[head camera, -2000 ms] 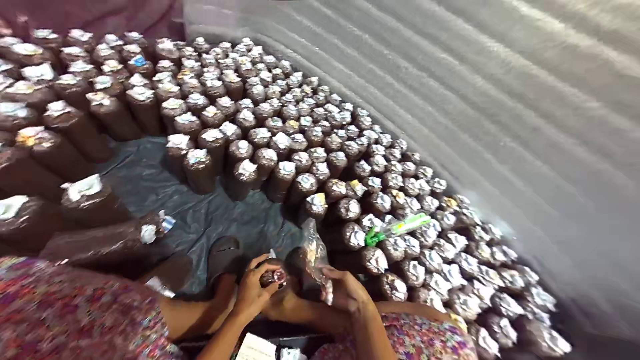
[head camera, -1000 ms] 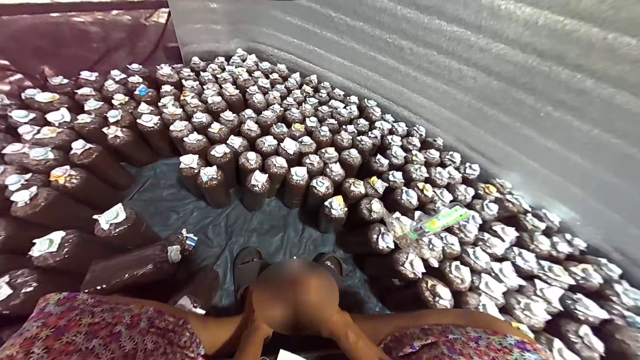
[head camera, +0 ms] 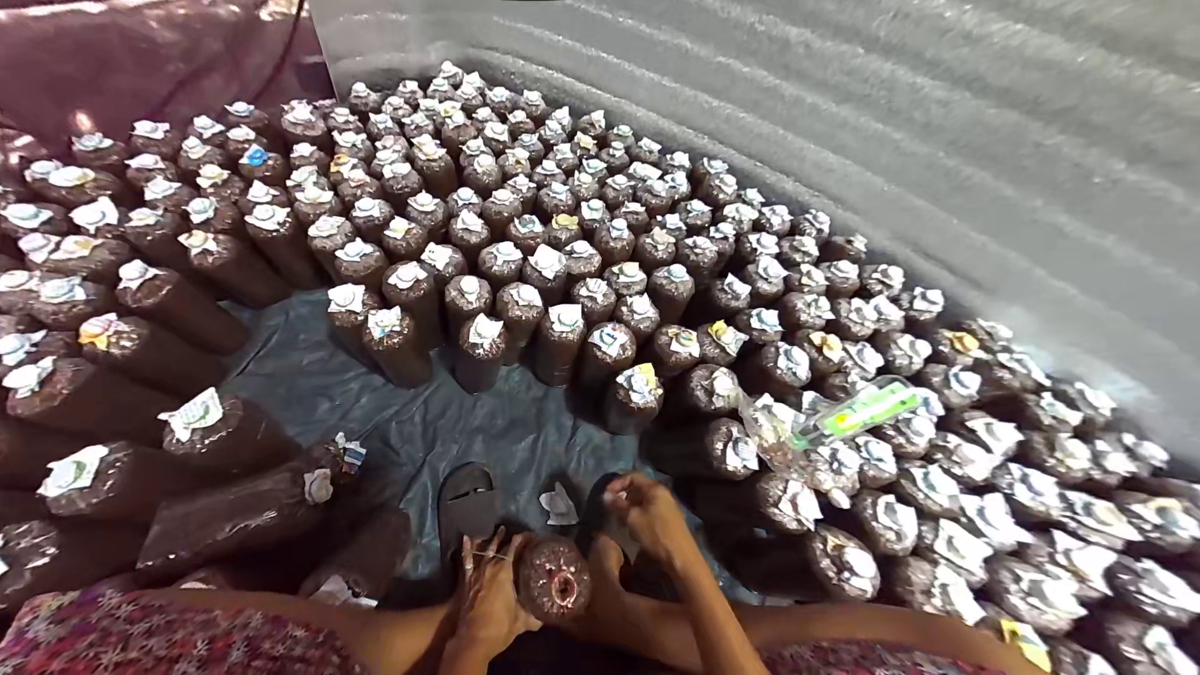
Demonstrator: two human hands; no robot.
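My left hand (head camera: 492, 586) is wrapped around the side of a dark, filled plastic bag (head camera: 553, 579), whose round top faces up with a small reddish-brown opening. A thin band is stretched over the fingers of that hand. To the right and a little higher is my right hand (head camera: 647, 516), its fingers curled and fingertips together above a sandal; whether something small is between them I cannot tell. A crumpled white paper piece (head camera: 559, 504) lies between the dark sandals (head camera: 469, 506). A clear plastic packet with a green and yellow part (head camera: 858, 412) rests on the bags at the right.
Many upright filled bags (head camera: 480, 352) with paper-covered tops curve around the dark plastic floor sheet (head camera: 469, 422). Several bags lean or lie at the left (head camera: 225, 506). A silvery-grey sheet wall (head camera: 844, 122) runs behind and right; a maroon sheet (head camera: 141, 56) hangs at back left.
My hands, close together one second ago, are now apart, with my right hand raised to the right. Two seconds ago my right hand held a clear plastic bag, which it no longer holds.
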